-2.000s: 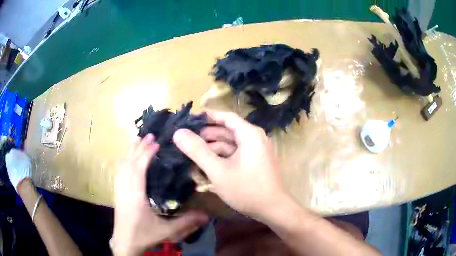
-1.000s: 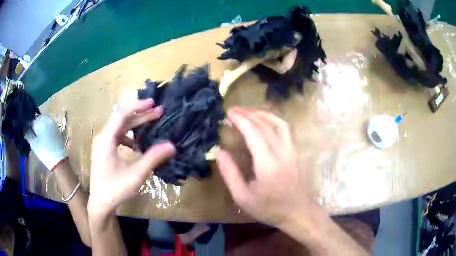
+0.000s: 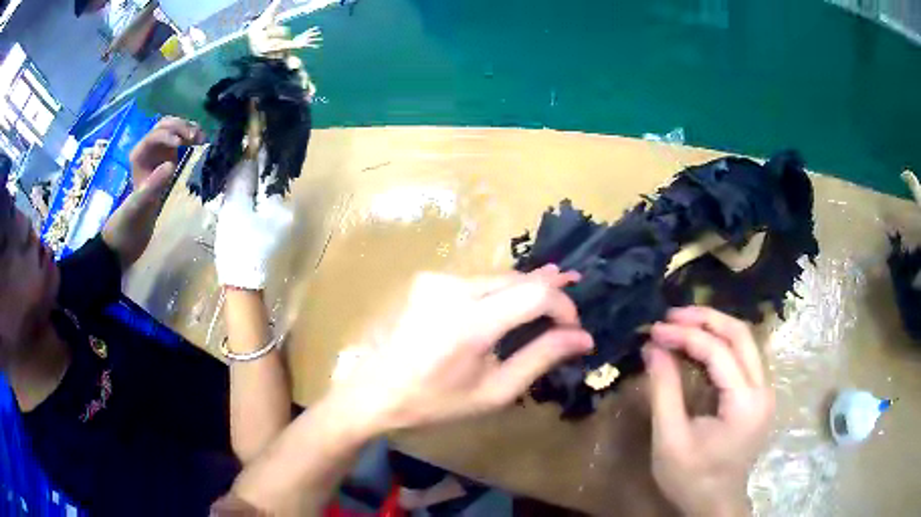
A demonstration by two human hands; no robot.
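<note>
A ragged black assembly (image 3: pixel 606 268) lies on the tan table in front of me. A small cream end piece (image 3: pixel 602 377) shows at its lower edge. My left hand (image 3: pixel 485 348) is bare and grips the clump's left side between thumb and fingers. My right hand (image 3: pixel 712 394) is bare, with thumb and fingertips close together at the clump's right edge; whether they pinch anything is hidden. A second black assembly (image 3: pixel 732 202) with a cream limb part (image 3: pixel 697 249) lies behind and right, its near side overlapped by the first.
A white glue bottle (image 3: pixel 856 416) with a blue tip is at the right. Another black assembly (image 3: pixel 906 278) is cut off by the right edge. A green belt (image 3: pixel 566 76) runs behind the table. At left a neighbouring person's white-gloved hand (image 3: pixel 252 237) holds up a black assembly with cream parts.
The view has turned left, so the table's things sit further right. The clump now overlaps the second assembly. My right fingers have closed in on its edge. The neighbour's assembly is raised.
</note>
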